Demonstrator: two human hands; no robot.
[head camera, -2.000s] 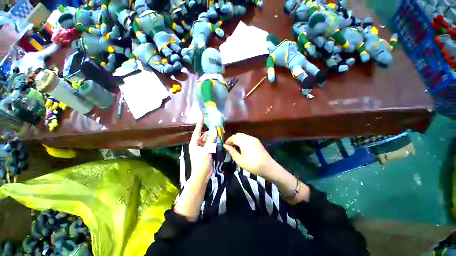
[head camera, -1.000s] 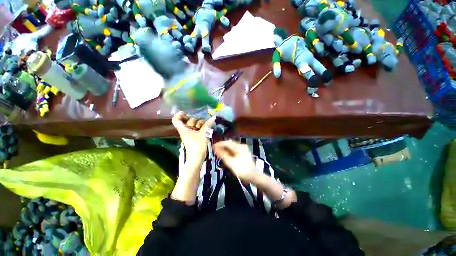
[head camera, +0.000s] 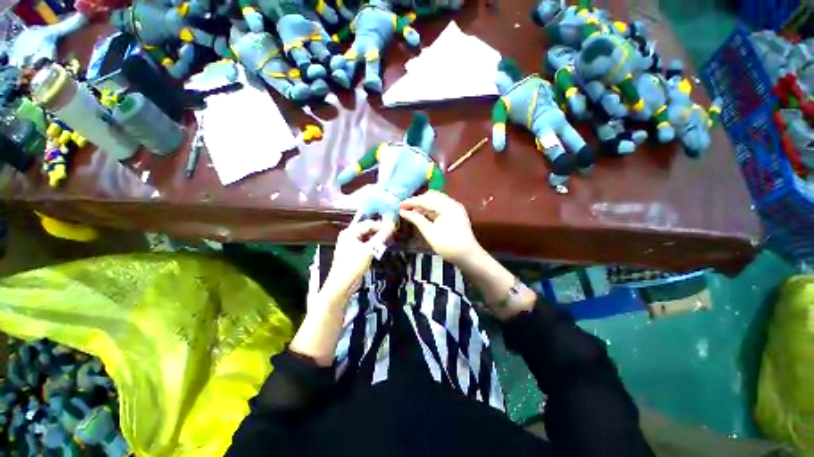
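A plush doll (head camera: 399, 170) with a grey-blue body, green upper arms and yellow bands lies at the table's front edge, its head end away from me. My left hand (head camera: 359, 248) holds its lower end at the left, with a small white tag at the fingertips. My right hand (head camera: 435, 223) has its thumb and finger pinched against the doll's lower right side. The doll's legs are mostly hidden by my hands. Any needle or thread is too fine to see.
A tan stick (head camera: 468, 154) lies right of the doll. White papers (head camera: 243, 134), bottles (head camera: 147, 123) and a small yellow piece (head camera: 311, 133) are left. More dolls (head camera: 540, 118) lie behind. A blue crate (head camera: 745, 116) stands right, a yellow sack (head camera: 170, 330) lower left.
The doll has swung round and now lies flatter on the table with its front showing. My right hand has moved up to the doll's lower end. The dark snips no longer show.
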